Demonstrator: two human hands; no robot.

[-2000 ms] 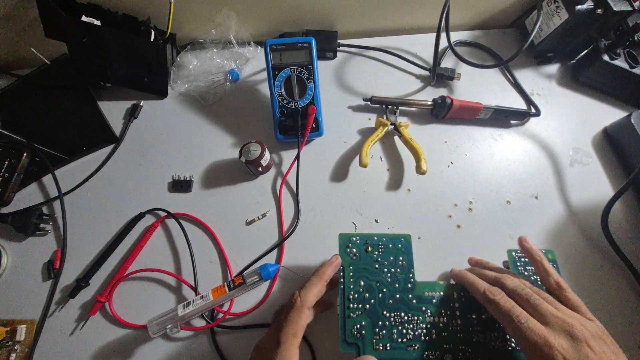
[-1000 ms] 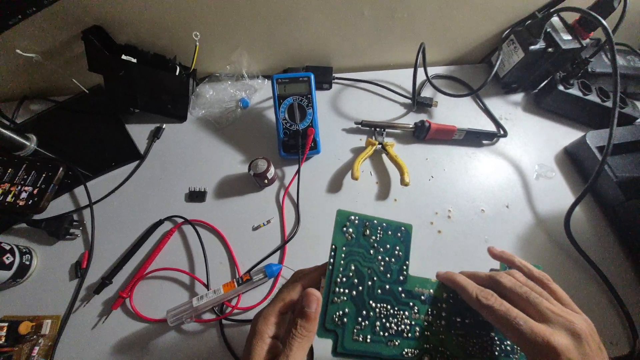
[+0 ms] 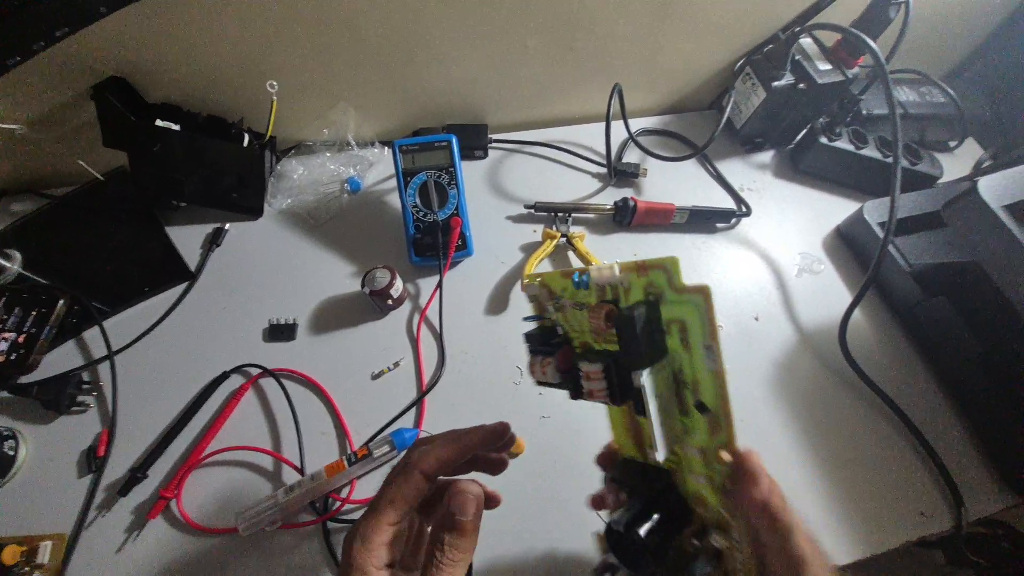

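A printed circuit board [image 3: 696,336] is held up off the table with its component side in view, blurred in places. My right hand [image 3: 772,512] grips its lower right part, with fingertips showing at the lower left edge. My left hand [image 3: 436,504] is beside the board, fingers apart and holding nothing. Near its fingertips is a small orange part [image 3: 517,446]. Left of that hand lies a clear solder tube with a blue cap [image 3: 320,484]. Yellow-handled pliers [image 3: 540,254] lie behind the board's top edge, partly covered, their jaws at the soldering iron [image 3: 640,212].
A blue multimeter [image 3: 434,200] stands out at the back, its red and black probes [image 3: 196,460] at left. A large capacitor [image 3: 384,288], a black component [image 3: 282,329] and a resistor [image 3: 387,369] lie nearby. A power strip [image 3: 864,156] is at back right.
The board lay with its solder side up under both hands; now it is lifted and turned over in my right hand. My left hand has come away from it.
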